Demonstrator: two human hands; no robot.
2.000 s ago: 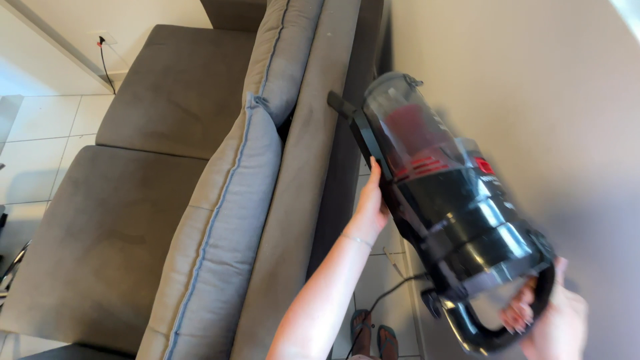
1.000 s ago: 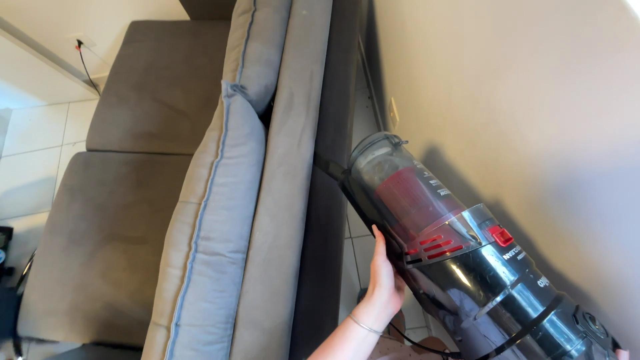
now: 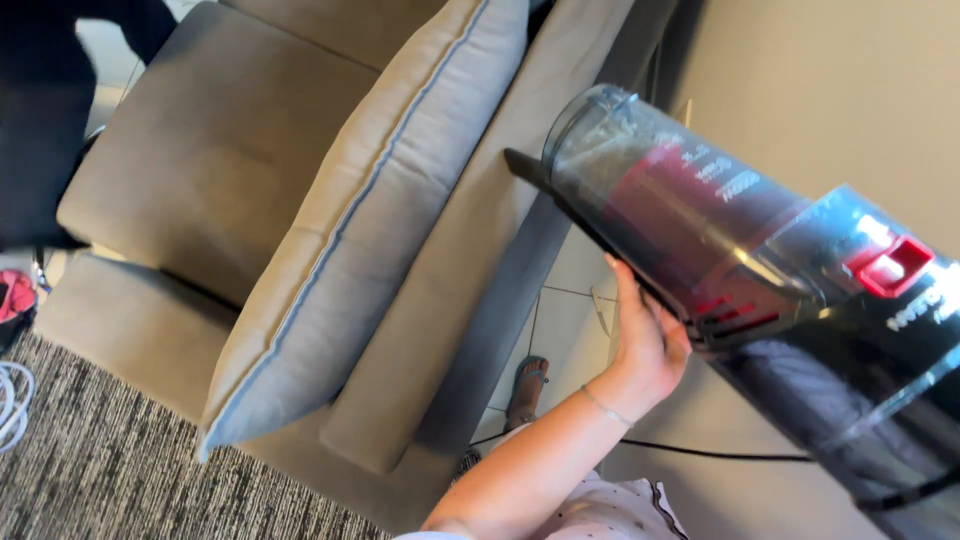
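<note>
A black vacuum cleaner with a clear dust bin and a red latch fills the right side, tilted with the bin end toward the upper left. Grey dust and a red inner part show through the bin wall. My left hand supports the vacuum from below, its fingers along the dark underside. A narrow black part juts out beside the bin, over the sofa back. My right hand is out of the frame.
The grey sofa with a blue-piped cushion lies to the left. A beige wall stands at the right. A black cord runs low. A patterned rug and a person's dark-clothed leg are at left.
The view has shifted toward the rug. My right hand, on the vacuum's handle two seconds ago, has left the view. A person's dark-clothed leg has come into view at left.
</note>
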